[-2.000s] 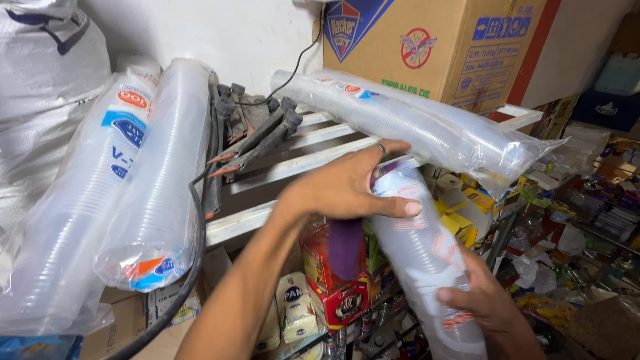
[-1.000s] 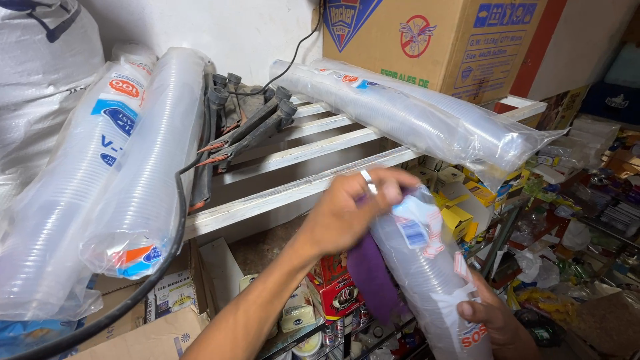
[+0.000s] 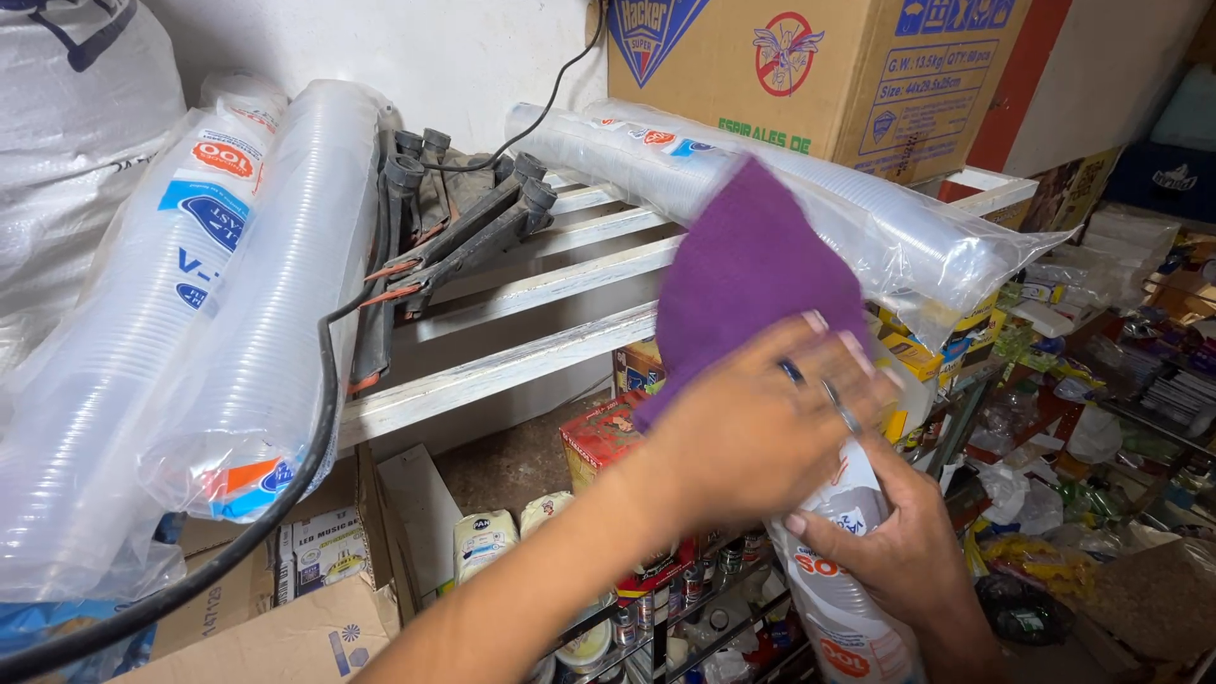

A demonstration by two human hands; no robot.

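Note:
My left hand (image 3: 760,418), blurred and wearing rings, holds a purple cloth (image 3: 760,266) against the upper end of a plastic-wrapped stack of clear cups (image 3: 845,589). Around the middle of that stack my right hand (image 3: 893,541) is closed. The cloth's free part stands up above my left hand, in front of a pair of wrapped cup stacks (image 3: 817,190) lying on a white slatted rack (image 3: 513,361). On the left side, two more wrapped cup stacks (image 3: 275,285) lie side by side.
Black cable clamps (image 3: 465,218) with a cable (image 3: 323,418) rest on the slats. A large cardboard box (image 3: 741,66) stands behind. At left is a white woven sack (image 3: 85,142). Shelves with packets and a red box (image 3: 598,437) lie below; the right side is crowded with goods.
The purple cloth, hanging below my left hand before, is now raised above it. My left hand has moved onto the top of the cup stack, which my right hand still holds.

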